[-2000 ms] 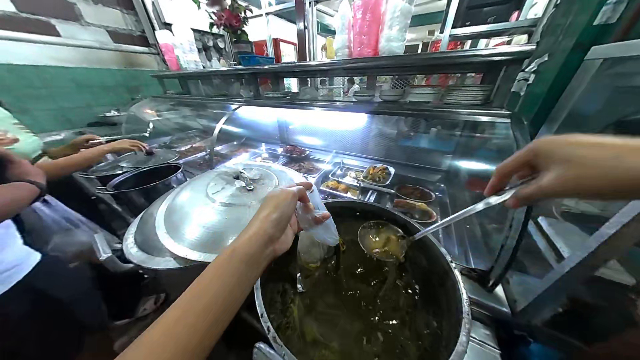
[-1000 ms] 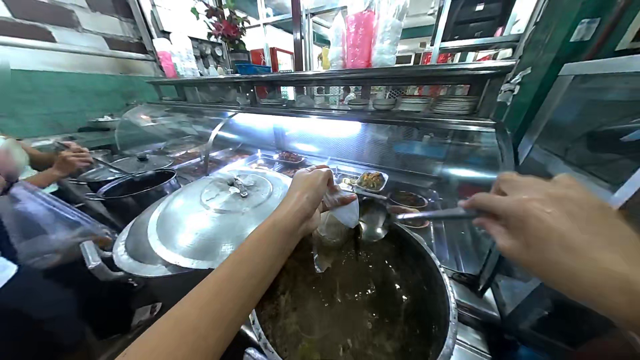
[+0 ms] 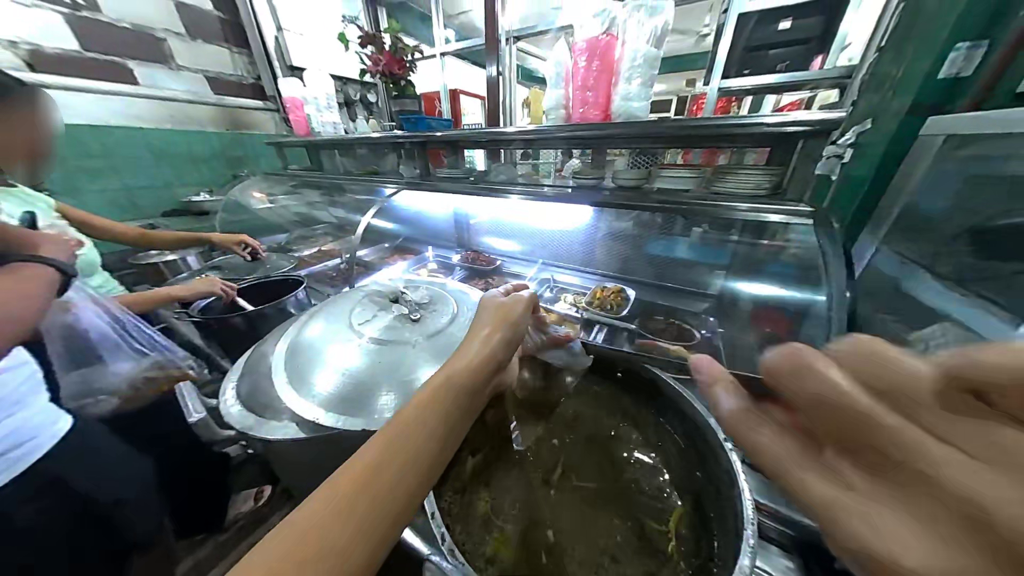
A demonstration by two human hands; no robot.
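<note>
My left hand [image 3: 508, 336] grips the top of a clear plastic bag [image 3: 552, 360] over the back left of a large metal pot [image 3: 744, 496]. The bag hangs low over the dark greenish broth [image 3: 584, 472], in which bits of greens float. My right hand [image 3: 864, 424] is large and blurred at the right, beyond the pot's right rim. Its fingers are partly bent, and whether it holds anything cannot be made out. No ladle is plainly visible.
A lidded metal pot [image 3: 372, 352] stands at left. Behind is a glass-fronted food case [image 3: 640, 248] with food trays [image 3: 608, 300]. People stand at far left, one's hand [image 3: 212, 290] over a dark pot [image 3: 264, 312], another with a plastic bag [image 3: 112, 352].
The metal ladle, held earlier in my right hand beside the bag, is no longer plainly seen. My right hand now looms larger and lower at the right. My left hand still holds the bag.
</note>
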